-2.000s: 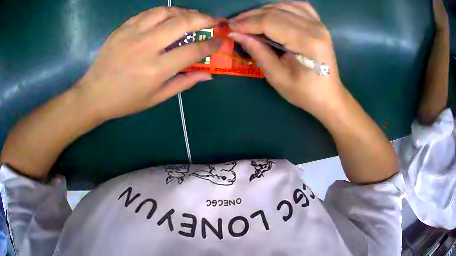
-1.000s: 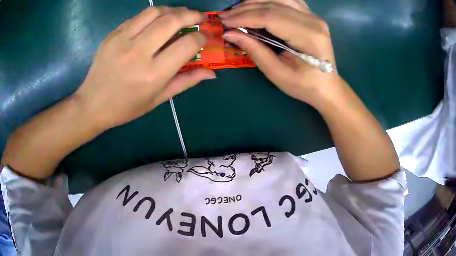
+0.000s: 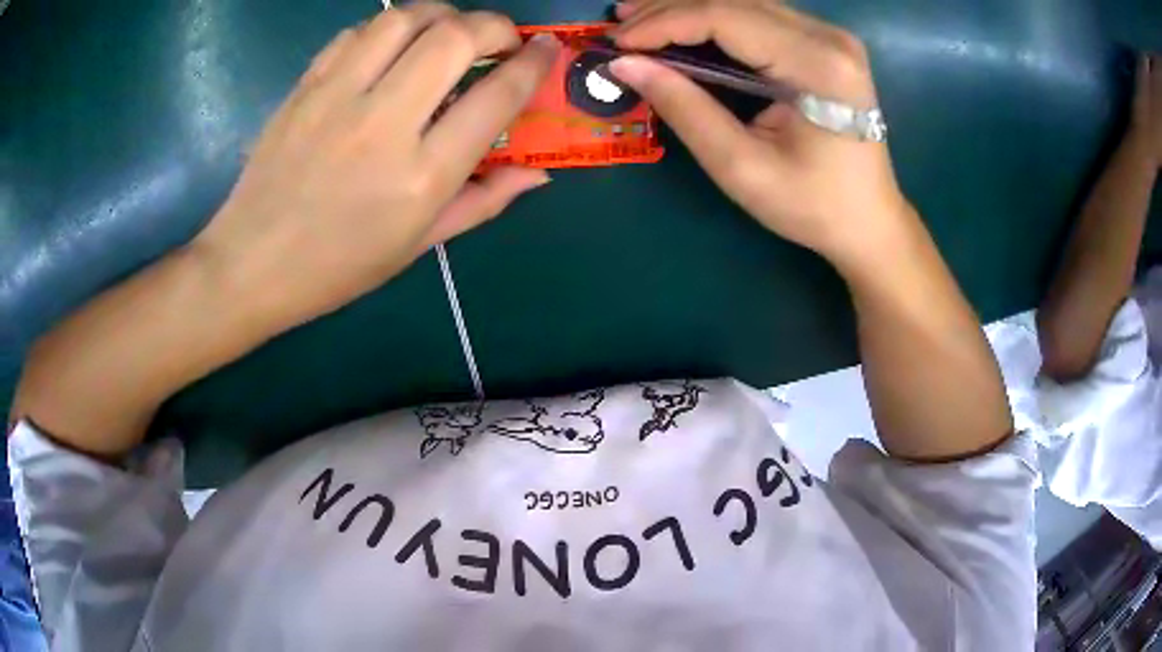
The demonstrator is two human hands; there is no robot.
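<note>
An open orange housing (image 3: 561, 150) lies on the green surface at the top middle. A round black speaker with a white centre (image 3: 604, 84) shows at its right end. My left hand (image 3: 382, 134) holds the housing's left part, its fingers covering most of the green board; a forefinger reaches into the housing. My right hand (image 3: 765, 115) holds a slim dark tool (image 3: 726, 71) like a pen, its rear end wrapped in pale tape. The tool's tip is by the speaker's upper edge, partly hidden by the fingers.
The dark green work surface (image 3: 663, 280) has a thin white line (image 3: 456, 312) running across it towards me. Another person's forearm and white sleeve (image 3: 1106, 382) are at the right edge. My white shirt with black lettering fills the bottom.
My right hand has moved slightly right, and the speaker, hidden before, now shows. The tool lies flatter. The other person's forearm, out of view one second ago, is back at the right.
</note>
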